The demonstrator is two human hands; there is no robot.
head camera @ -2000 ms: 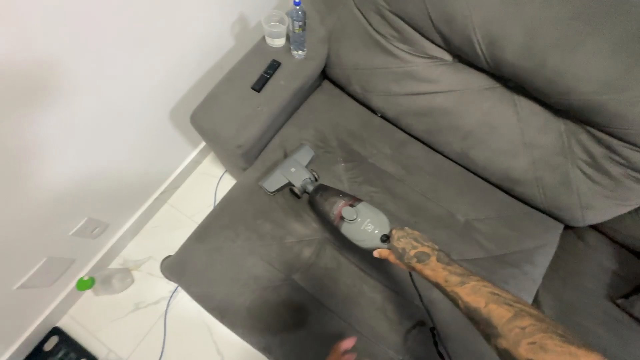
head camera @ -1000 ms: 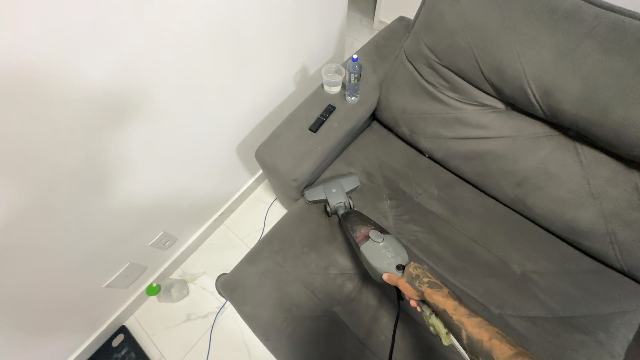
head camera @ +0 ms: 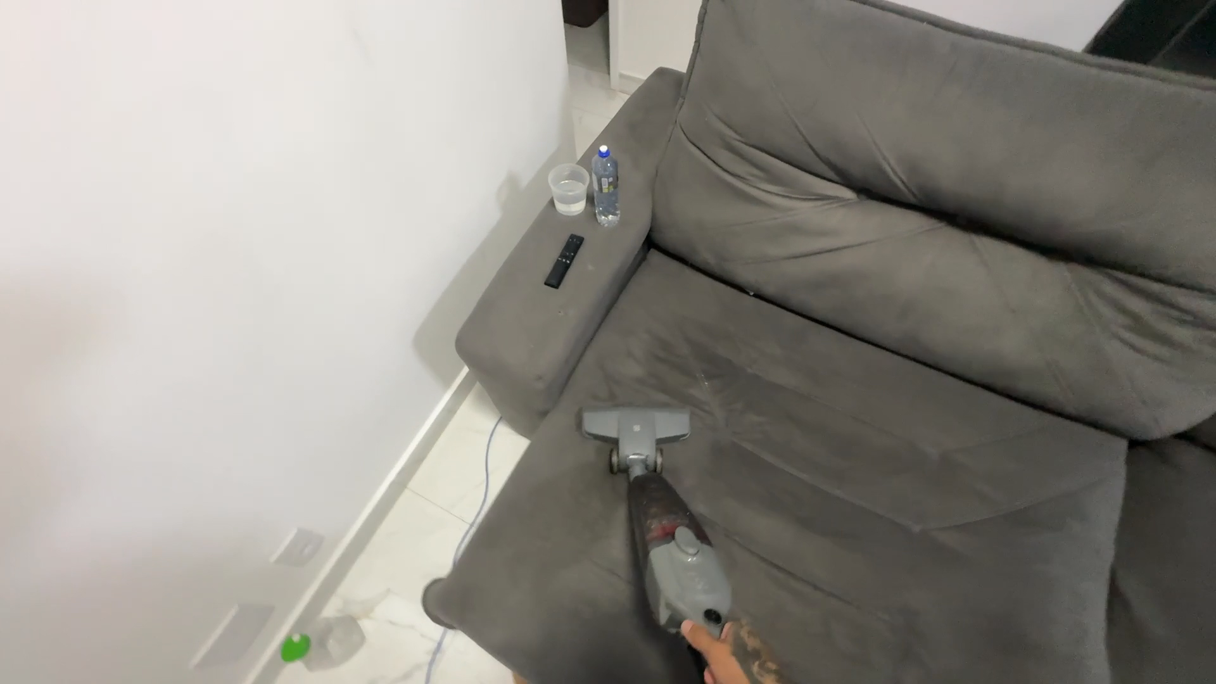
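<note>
My right hand (head camera: 727, 654), at the bottom edge, is closed on the handle of a grey handheld vacuum cleaner (head camera: 686, 579) with a dark, partly see-through dust container. Its wide floor nozzle (head camera: 636, 426) rests on the seat cushion (head camera: 836, 456) of a grey fabric sofa, near the inner front end of the armrest. My left hand cannot be made out. On the armrest (head camera: 513, 332) lie a black remote control (head camera: 564, 261), a clear plastic cup (head camera: 569, 190) part full of clear liquid, and an upright plastic bottle (head camera: 606, 187) with a blue cap.
A white wall (head camera: 237, 237) runs along the left. A blue cord (head camera: 486, 484) lies on the marble-look tile floor (head camera: 418, 532) beside the sofa. Near the skirting board is a clear container (head camera: 337, 641) with a green part (head camera: 295, 648). The sofa's backrest (head camera: 912, 190) rises behind the seat.
The vacuum nozzle has moved back from the armrest's corner toward the seat's front edge. The hand seen at the bottom two seconds ago is out of view. The view has shifted.
</note>
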